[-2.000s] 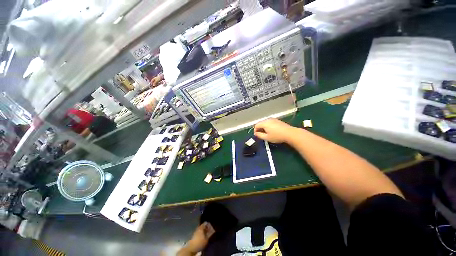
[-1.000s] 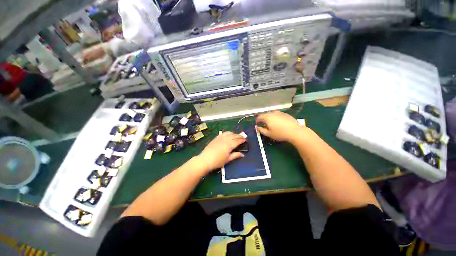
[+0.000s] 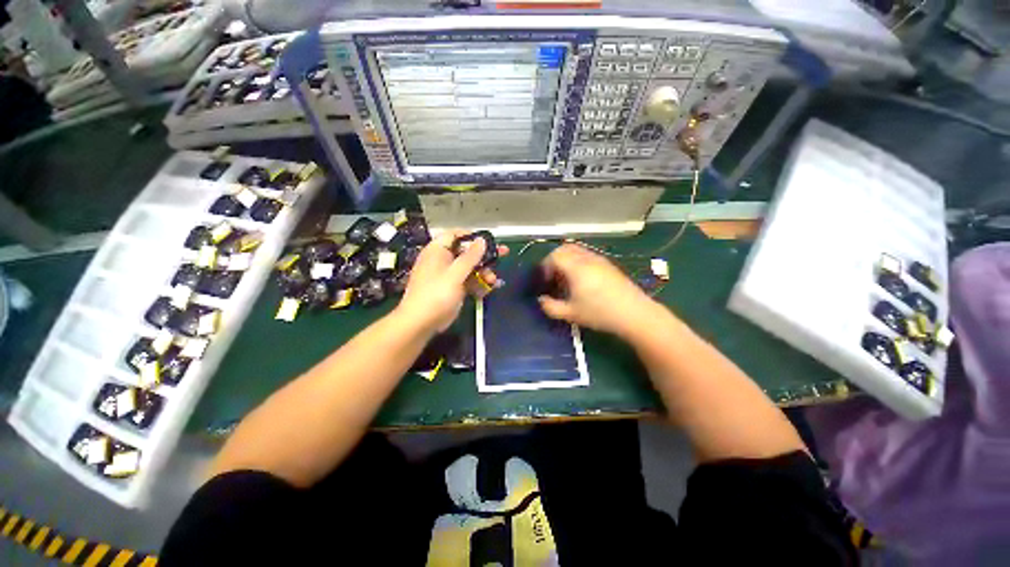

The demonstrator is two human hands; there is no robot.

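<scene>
My left hand [image 3: 439, 279] holds a black device unit [image 3: 483, 246] with a yellow-white tab near the upper left corner of the dark blue pad [image 3: 534, 343]. My right hand [image 3: 587, 290] is over the pad's upper right part, fingers bent down around something dark; what it holds is mostly hidden. A thin test lead [image 3: 620, 253] curves from the tester [image 3: 476, 105] to behind my right hand. A heap of black units [image 3: 352, 264] with pale tabs lies left of my left hand. A dark unit [image 3: 447, 352] lies at the pad's left edge.
The left blister tray [image 3: 105, 271] holds rows of units. The right tray [image 3: 825, 238] has several units at its near right end. A unit with a white tab [image 3: 658, 269] lies right of my right hand. A person's purple sleeve [image 3: 941, 443] is at far right.
My left hand has lifted off the pad and moved up and left with a unit. My right hand stays near the pad's top. The view has turned and shifted.
</scene>
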